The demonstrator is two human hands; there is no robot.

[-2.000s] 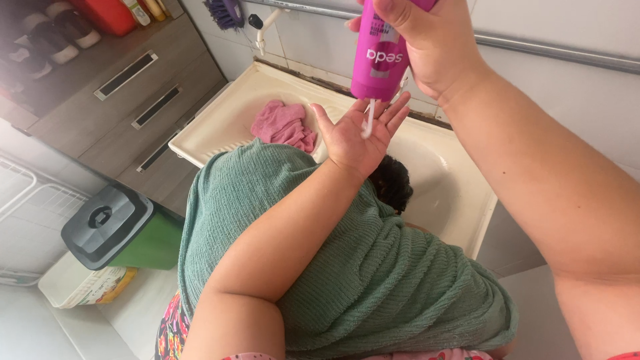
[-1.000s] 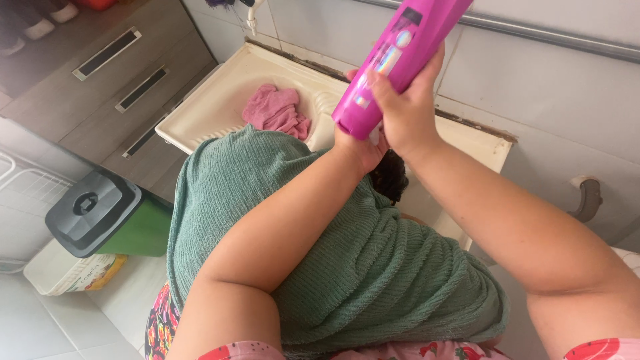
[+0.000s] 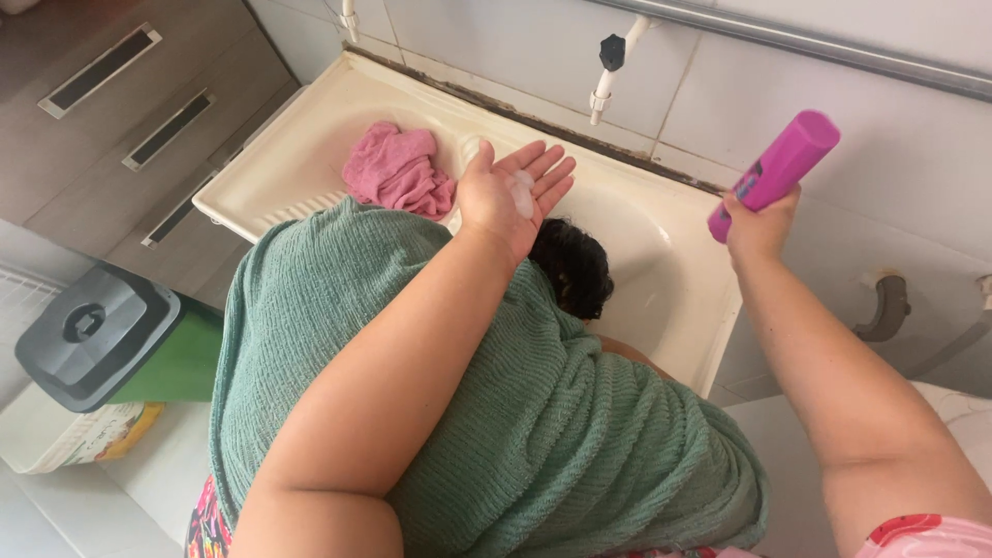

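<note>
My left hand [image 3: 511, 194] is palm up with fingers apart, a pool of whitish shampoo or conditioner [image 3: 522, 195] lying on the palm. At the right, my right hand [image 3: 759, 221] grips a magenta plastic bottle [image 3: 787, 167] near its lower end, out past the sink's edge. A person with dark wet hair [image 3: 573, 267] leans over the cream laundry sink [image 3: 697, 310], head in the basin just below my left hand. A green towel [image 3: 496, 418] covers the person's back. The person's face is hidden.
A pink cloth [image 3: 399, 169] lies in the sink's left part. Above the basin, a white tap with a black handle [image 3: 612, 53] sticks out from the tiled wall. At the left are a drawer cabinet [image 3: 116, 139] and a green bin with a grey lid [image 3: 97, 333].
The bottle, earlier tipped over my left palm, has moved away to the right with my right hand. My left palm now shows plainly, with the whitish product on it.
</note>
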